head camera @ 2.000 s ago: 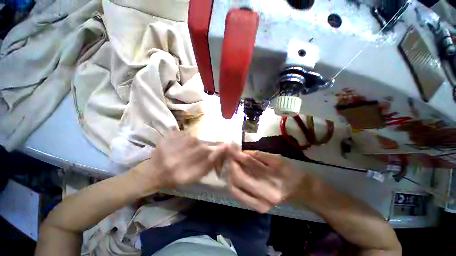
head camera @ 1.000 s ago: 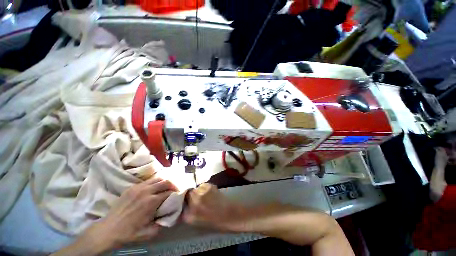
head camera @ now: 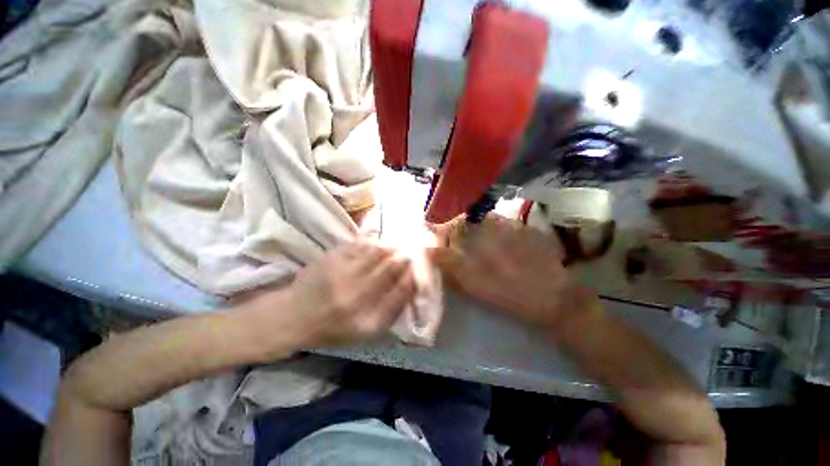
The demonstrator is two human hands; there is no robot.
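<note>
A crumpled beige garment piece (head camera: 273,155) lies left of the needle area, and a narrow part of it hangs between my hands towards the table edge. My left hand (head camera: 350,291) grips this cloth beside the bright lamp glare. My right hand (head camera: 510,268) is at the cloth's right side under the machine head, fingertips at the glare; it is blurred and its grip is unclear. The white sewing machine head (head camera: 637,109) with its red curved bar (head camera: 491,109) looms close above. The needle is hidden by the bar and glare.
The white table's speckled front edge (head camera: 510,371) runs below my forearms. More beige cloth (head camera: 291,382) hangs at my lap. Red-orange loops (head camera: 582,238) lie under the machine arm, partly behind my right hand. A small dark-and-white panel (head camera: 739,368) is at the right table edge.
The view has tilted down and closer after showing the whole machine a second ago. My right hand has shifted up under the machine head. The narrow cloth end still hangs beside my left hand.
</note>
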